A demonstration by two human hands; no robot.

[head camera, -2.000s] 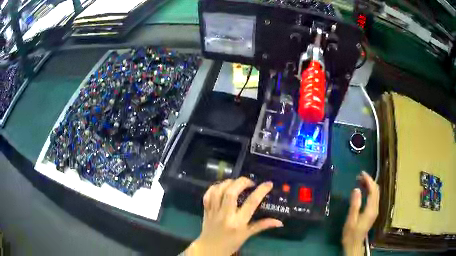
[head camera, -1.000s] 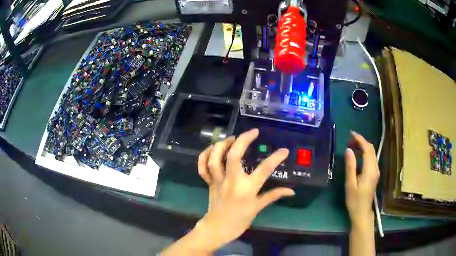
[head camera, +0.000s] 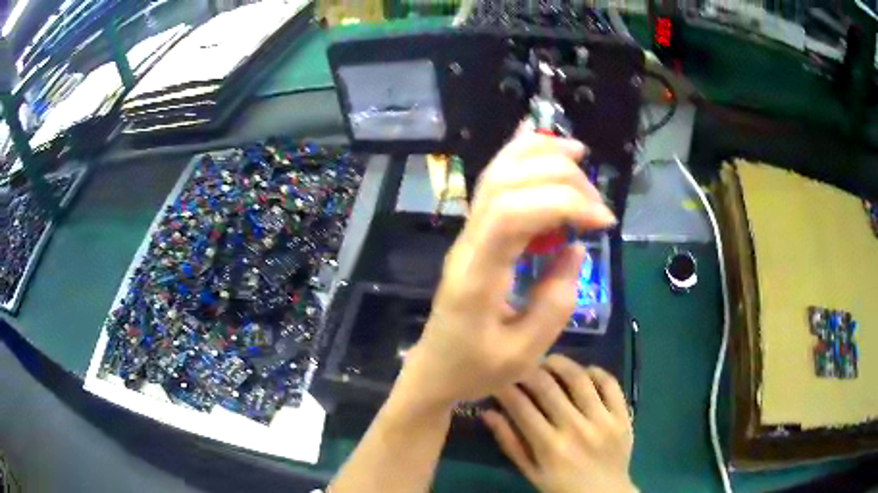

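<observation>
The black test fixture (head camera: 481,82) stands in front of me, with its upright back panel. My left hand (head camera: 529,236) is closed around the red toggle clamp handle (head camera: 547,241), and mostly hides it. The clear pressure plate (head camera: 595,289) below glows blue. It is partly hidden behind my left hand, and no board can be made out in it. My right hand (head camera: 568,424) lies palm down over the fixture's front panel, fingers a little apart, covering the buttons and switch. Nothing shows in it.
A heap of circuit boards (head camera: 231,279) lies on a white-edged tray at left. Cardboard sheets (head camera: 799,231) at right carry a few boards (head camera: 834,342). A round dial (head camera: 681,270) and a white cable (head camera: 722,356) lie between fixture and cardboard. A red digital readout (head camera: 663,32) shows behind.
My left hand has moved up from the front panel and taken hold of the red handle. My right hand has moved left from beside the fixture onto its front panel. The camera view has shifted.
</observation>
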